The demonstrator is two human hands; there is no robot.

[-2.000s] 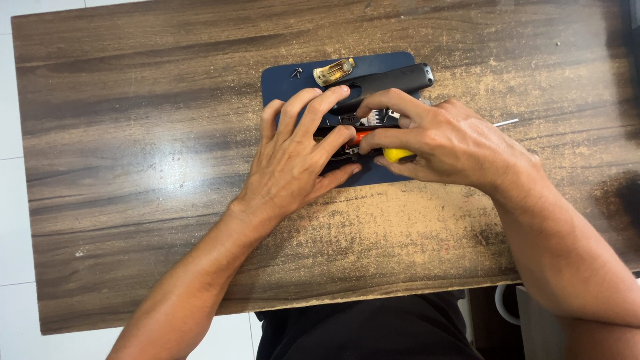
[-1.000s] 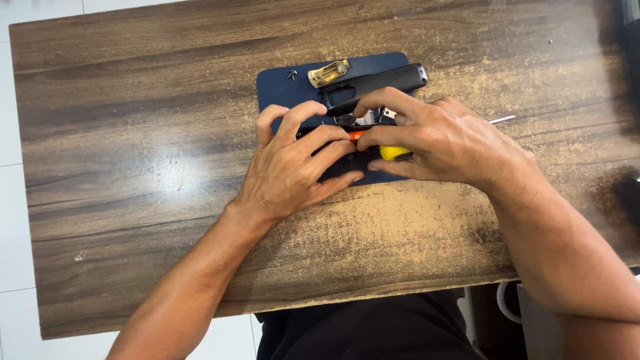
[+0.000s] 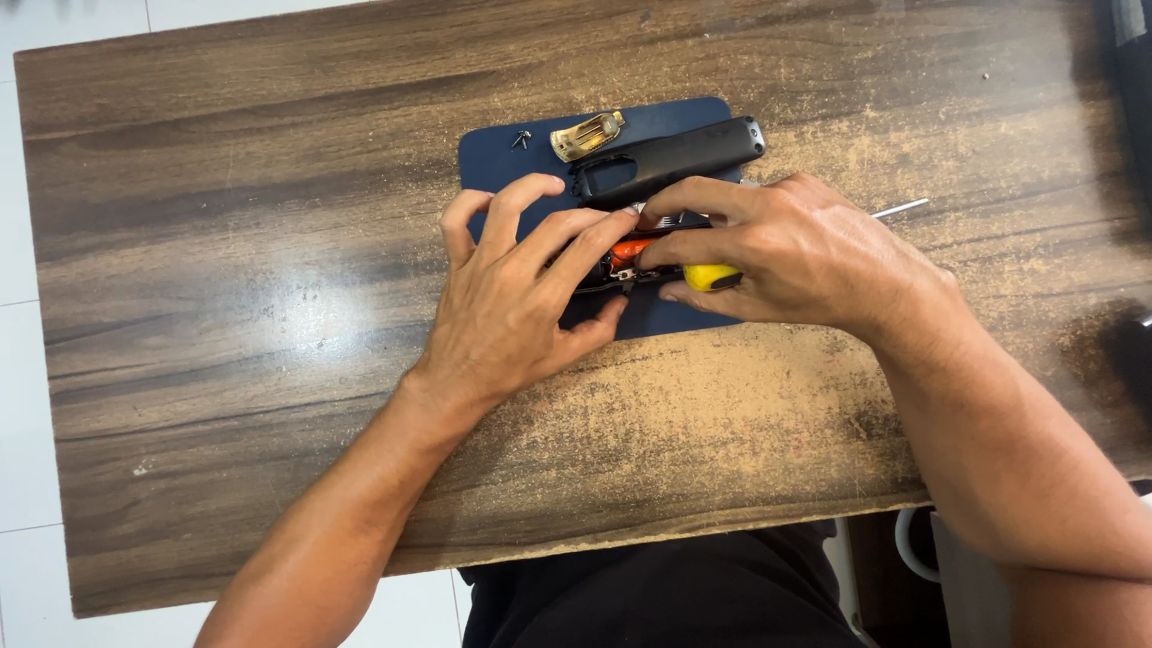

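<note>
An opened black handheld device (image 3: 589, 281) with an orange part (image 3: 627, 255) inside lies on a dark blue mat (image 3: 688, 115). My left hand (image 3: 508, 292) holds its left part, with the thumb at the near edge and fingers over the far side. My right hand (image 3: 774, 247) has its fingertips at the device's middle. A screwdriver with a yellow and black handle (image 3: 711, 275) is tucked in my right hand, and its metal shaft (image 3: 900, 209) sticks out beyond the knuckles. My fingers hide much of the device.
On the mat's far side lie a black plastic housing shell (image 3: 688, 160), a gold-coloured curved cover (image 3: 587, 137) and several small screws (image 3: 522, 139). The wooden table (image 3: 225, 297) has a worn, speckled surface. A tiny object (image 3: 985, 76) lies at the far right.
My left hand's fingers have shifted at the device, and more of the orange part shows than one second ago. The screwdriver stays in my right hand.
</note>
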